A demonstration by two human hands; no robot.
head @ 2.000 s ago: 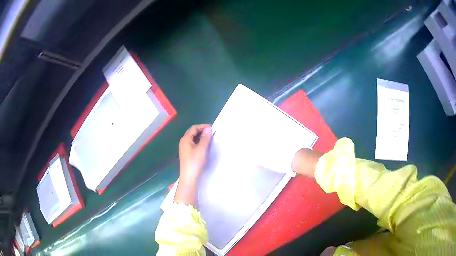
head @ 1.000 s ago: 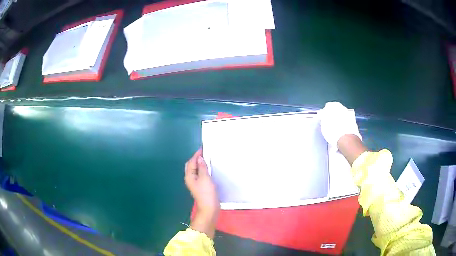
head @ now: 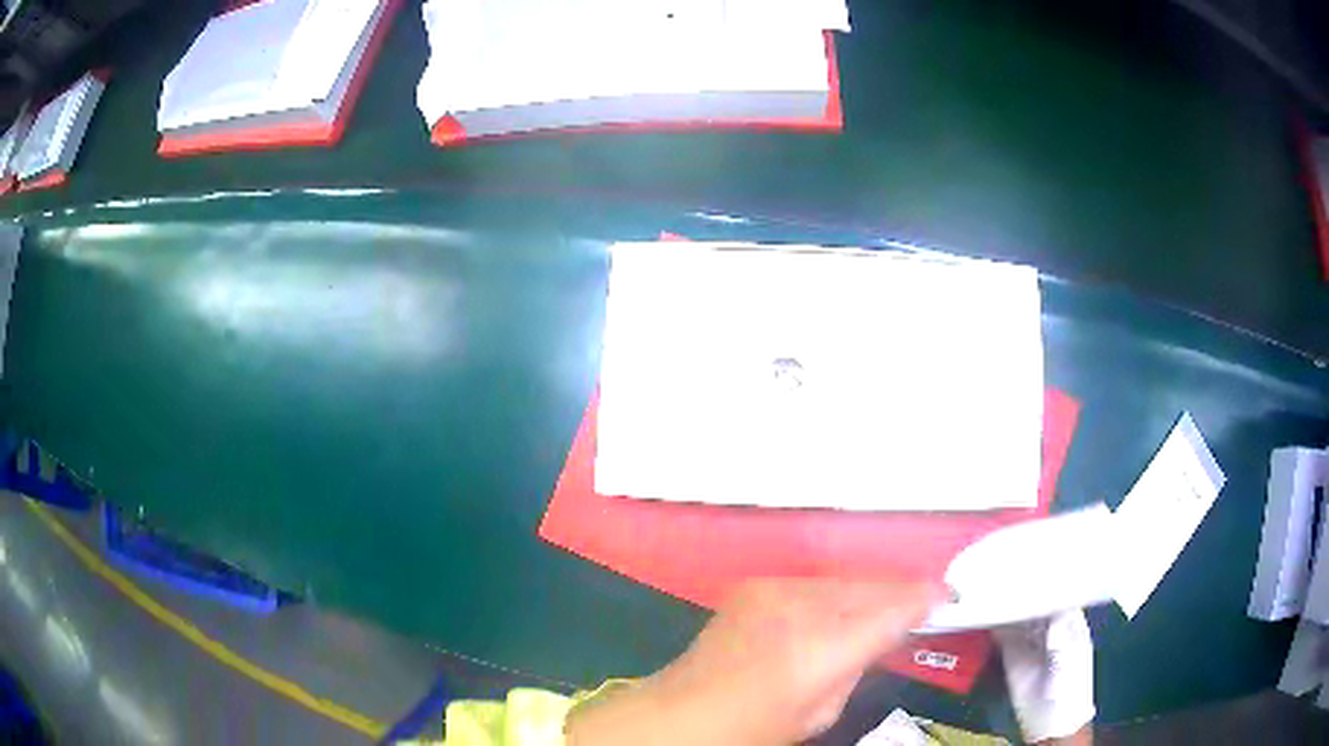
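Note:
A white box (head: 904,386) lies on the red mat (head: 656,547), its top a plain white panel with a small mark near the middle. My bare left hand (head: 787,656) is in front of the mat, its fingertips on the left end of a narrow white card piece (head: 1028,566). My gloved right hand (head: 1049,678) is just below this card, its fingertips hidden behind it. A white leaflet (head: 1166,517) lies on the green bench right of the mat.
More white boxes (head: 634,66) on red mats (head: 248,142) stand along the far side. White box parts (head: 1290,532) are at the right edge of the green bench (head: 335,423). Blue crates (head: 182,561) and a yellow floor line (head: 204,634) show at the lower left.
Both hands have left the box and moved down to its front. A plain panel with a central mark now shows on the box. A narrow card piece is at my left fingertips.

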